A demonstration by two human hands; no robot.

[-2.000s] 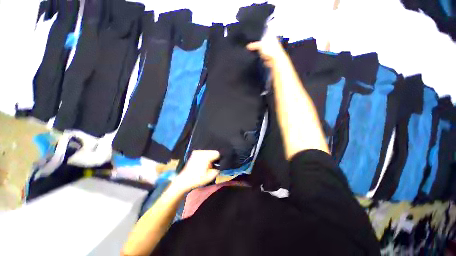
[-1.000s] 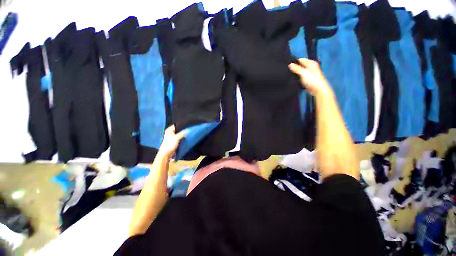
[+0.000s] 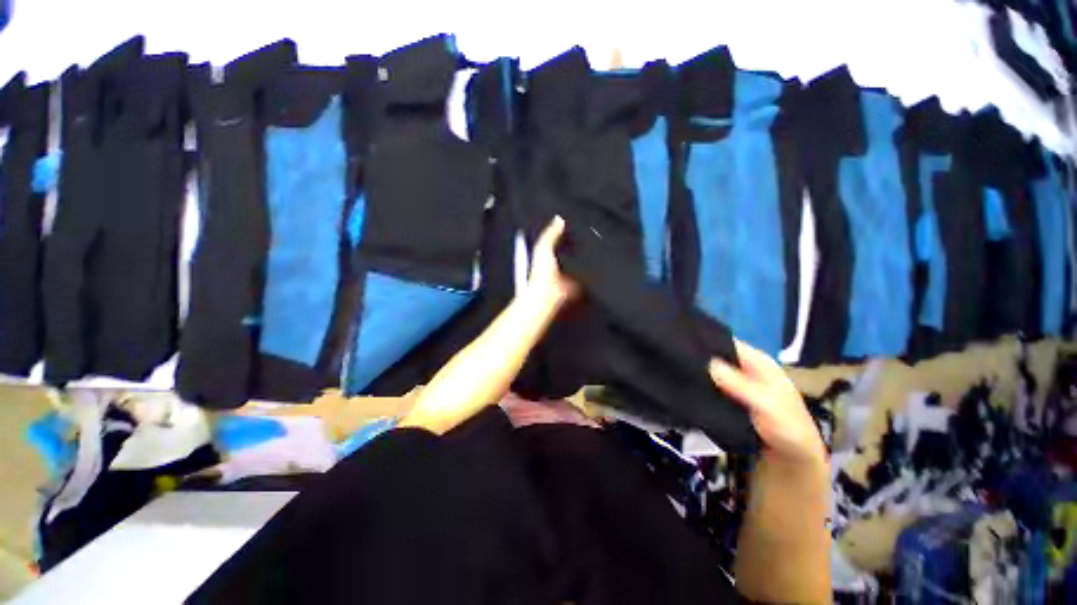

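A long black cut panel lies slantwise at the centre, its lower end lifted off the table edge toward the right. My left hand is at the panel's left edge, fingers partly hidden by the cloth. My right hand grips the panel's lower right end. To the left, a black panel stack has its lower corner folded over, showing a blue triangle.
More black panels and blue panels lie in a row along the white table. Scraps and cloth heaps cover the floor at right. A pale flat-sided box is low at left.
My left hand has left the blue-cornered stack and moved right to the central black panel. My right hand has come down, and that panel's lower end is now pulled aside and lifted.
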